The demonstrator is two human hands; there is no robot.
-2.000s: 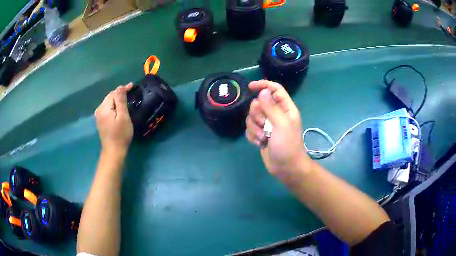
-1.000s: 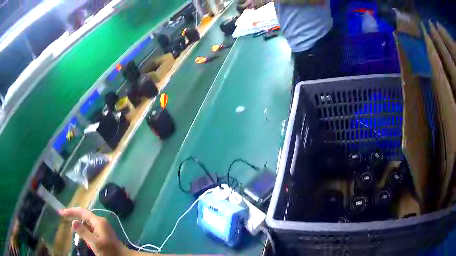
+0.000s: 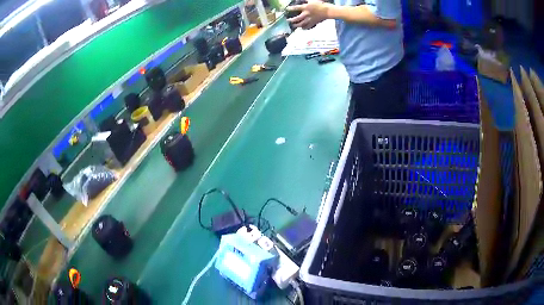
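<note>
Neither of my hands is in view. The light-blue USB tester (image 3: pixel 246 264) with its pale screen lies on the green bench at the lower middle. A white cable (image 3: pixel 198 281) runs from it down to the lower edge; its plug end is out of view. Black speakers stand on the green strip: one (image 3: pixel 111 236) at the lower left, one with an orange strap (image 3: pixel 178 150) farther along, and two cut off by the lower edge, one of them with its logo end up (image 3: pixel 121 292).
A grey slatted crate (image 3: pixel 410 279) at the right holds several dark round parts. Cardboard dividers (image 3: pixel 490 173) stand by it. Black adapters (image 3: pixel 296 232) lie behind the tester. A shelf with boxes and a clear bag (image 3: pixel 89 182) runs along the left. Another person (image 3: pixel 371 41) works at the far end.
The view has turned right and shifted, first bringing in the crate and far bench. My hands have left the picture. The speaker with the strap sits slightly farther left and lower than a second ago.
</note>
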